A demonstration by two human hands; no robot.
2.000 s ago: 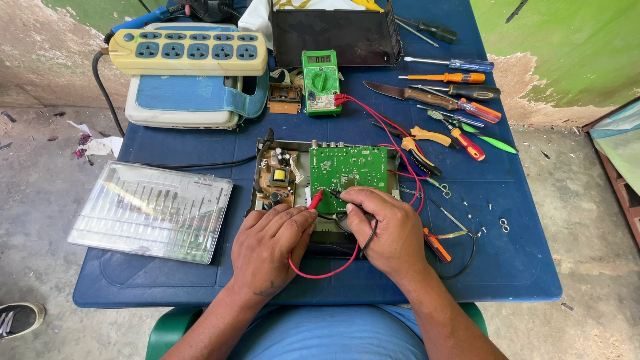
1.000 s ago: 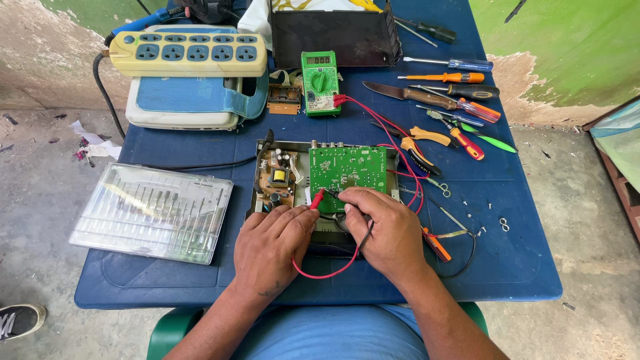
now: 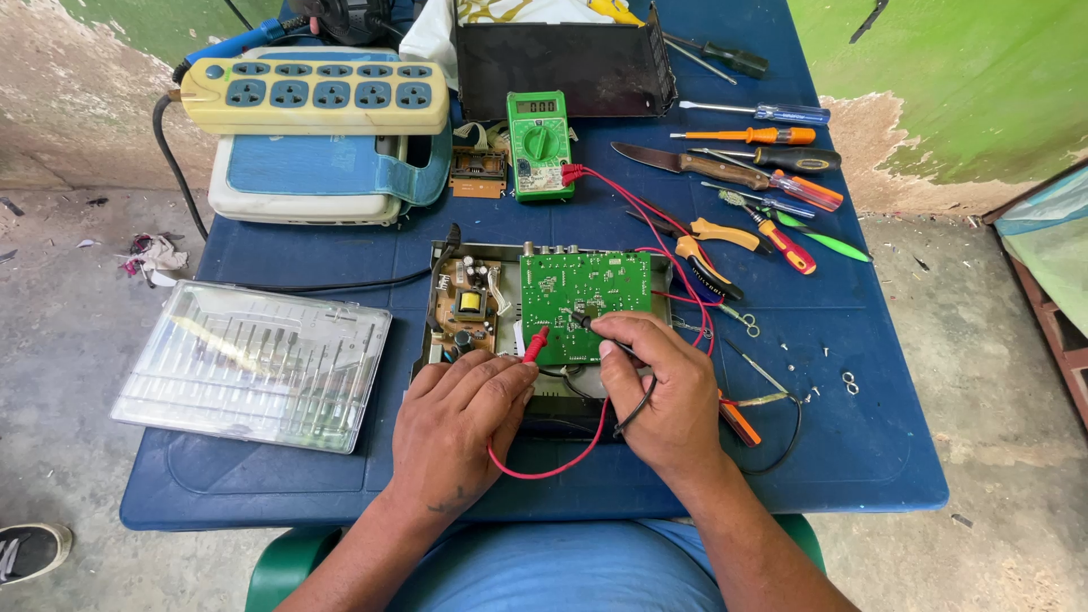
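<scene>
My left hand (image 3: 463,412) holds the red test probe (image 3: 535,345), its tip at the lower left of a green circuit board (image 3: 625,285). Between the fingers of my right hand (image 3: 659,382) is the black test probe (image 3: 581,320), pointing at the middle of that board; whether either tip touches is too small to tell. The board lies in an open metal device case (image 3: 544,429), beside a brown power supply board (image 3: 468,293). Behind them a green digital multimeter (image 3: 541,146) reads zeros, with red leads plugged into its lower right.
A clear case of small screwdriver bits (image 3: 255,365) lies left. A yellow power strip (image 3: 314,95) rests on a white and blue box (image 3: 306,178). On the right are a knife (image 3: 646,157), pliers (image 3: 710,268), screwdrivers (image 3: 790,113) and loose screws. A black cover (image 3: 561,72) lies behind.
My right hand has moved the black probe from near the red probe's tip, up and right to the board's middle. My left hand holds the red probe in about the same place.
</scene>
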